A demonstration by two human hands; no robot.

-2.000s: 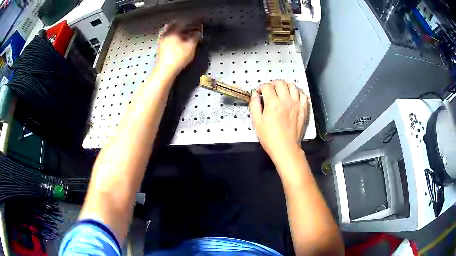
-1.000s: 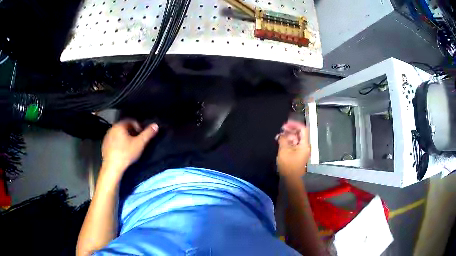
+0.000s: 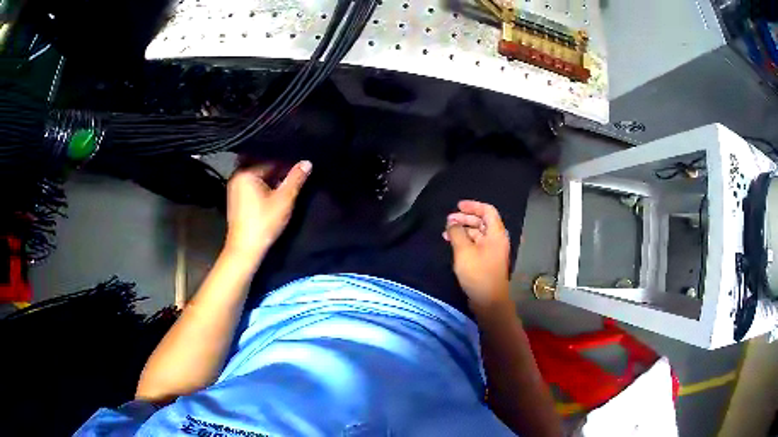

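Observation:
A brass-tan slotted fixture (image 3: 546,47) with a reddish-brown front edge lies near the right front of the perforated plate (image 3: 418,38). Several black cables (image 3: 328,64) run over the plate's front edge and curve left into a thick black bundle with a green band (image 3: 83,144). My left hand (image 3: 263,198) is below the cables, thumb apart from the fingers, its fingertips dark and partly hidden; I cannot tell whether it touches a cable. My right hand (image 3: 479,247) is over the dark trousers, fingers curled, with no object visible in it.
A white open frame on casters (image 3: 635,311) stands at the right, below a grey cabinet (image 3: 665,68). A red stool (image 3: 580,367) with a white sheet (image 3: 635,410) is at the lower right. More black cables (image 3: 94,358) hang at the lower left.
Since the first frame, both hands have left the plate and come down over the lap. Since the second, the view has shifted, and my right hand has moved inward from the white frame.

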